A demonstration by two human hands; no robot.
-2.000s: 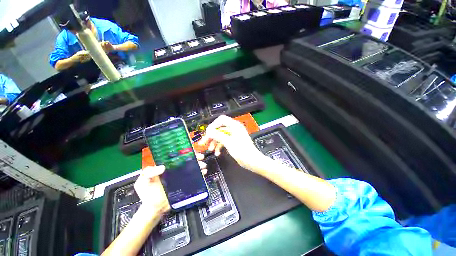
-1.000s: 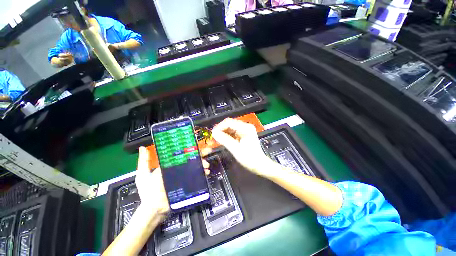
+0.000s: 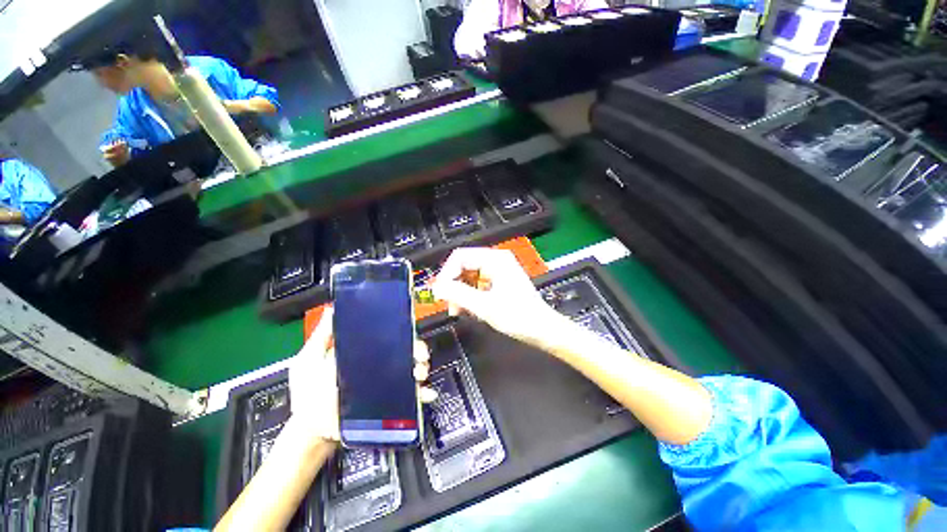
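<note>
My left hand (image 3: 316,387) holds a smartphone (image 3: 375,353) upright, screen facing me. The screen is dark blue with a red button at the bottom right. My right hand (image 3: 486,290) is raised just right of the phone, over the orange mat (image 3: 528,255), with thumb and fingers curled together; whether something small is pinched there cannot be told. Below lies the near foam tray (image 3: 545,416), with clear-edged, phone-shaped pieces (image 3: 462,436) in its pockets. Small yellow and dark parts (image 3: 424,296) lie on the mat between phone and right hand.
A rear foam tray (image 3: 403,223) with dark pieces lies behind the mat. Tall stacked foam trays (image 3: 716,229) stand at the right, a smaller stack (image 3: 114,473) at the lower left. A metal upright (image 3: 99,364) is at the left. A person in blue (image 3: 156,104) works across the bench.
The phone's screen has gone from a green block list to plain dark blue with a red bottom button. The phone has shifted slightly right and stands straighter. My right hand has barely moved.
</note>
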